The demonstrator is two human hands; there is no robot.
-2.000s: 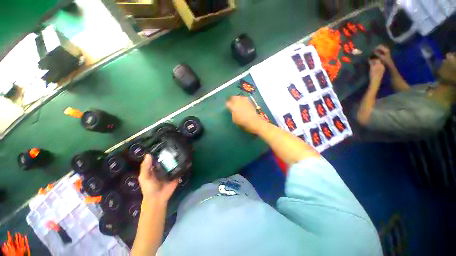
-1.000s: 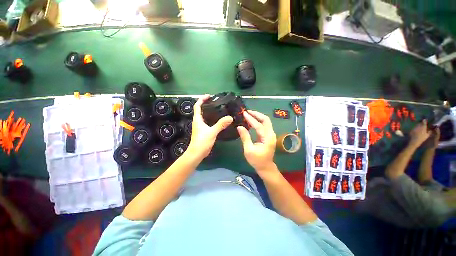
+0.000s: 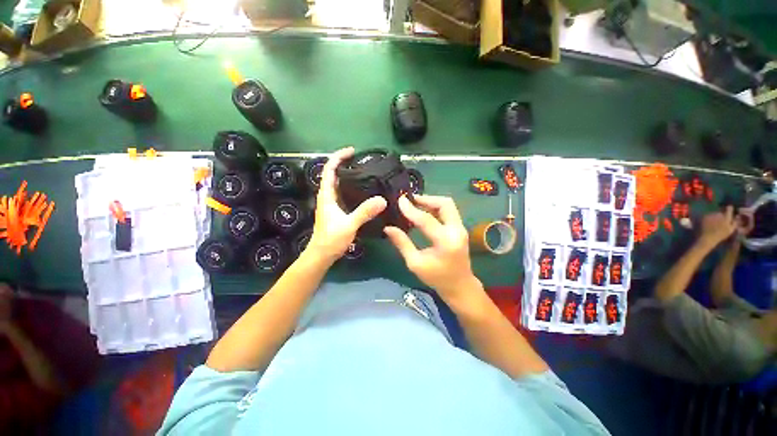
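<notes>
A black speaker body (image 3: 368,174) is held above the bench in front of me. My left hand (image 3: 336,217) grips its left side, with the thumb across the near face. My right hand (image 3: 432,237) is at its right side, with fingertips against the body near a small orange spot; whether they pinch a small part is too small to tell. Black units (image 3: 285,215) stand clustered upright just left of and behind my hands, round ends up. The right tray (image 3: 535,230) holds rows of black pieces with orange marks. The left tray (image 3: 145,281) holds one dark strip with an orange tip.
A tape roll (image 3: 496,238), two black-and-orange pieces (image 3: 484,186) and a thin tool lie right of my hands. Several speakers stand along the green bench (image 3: 332,77) beyond the pale line. Orange straps (image 3: 24,220) lie far left, an orange heap (image 3: 652,189) right. Another person's hands are far right.
Since two seconds ago, my right hand has come from beside the right tray to the held speaker body. In the last second, the body has tilted slightly and my right fingers have shifted on it.
</notes>
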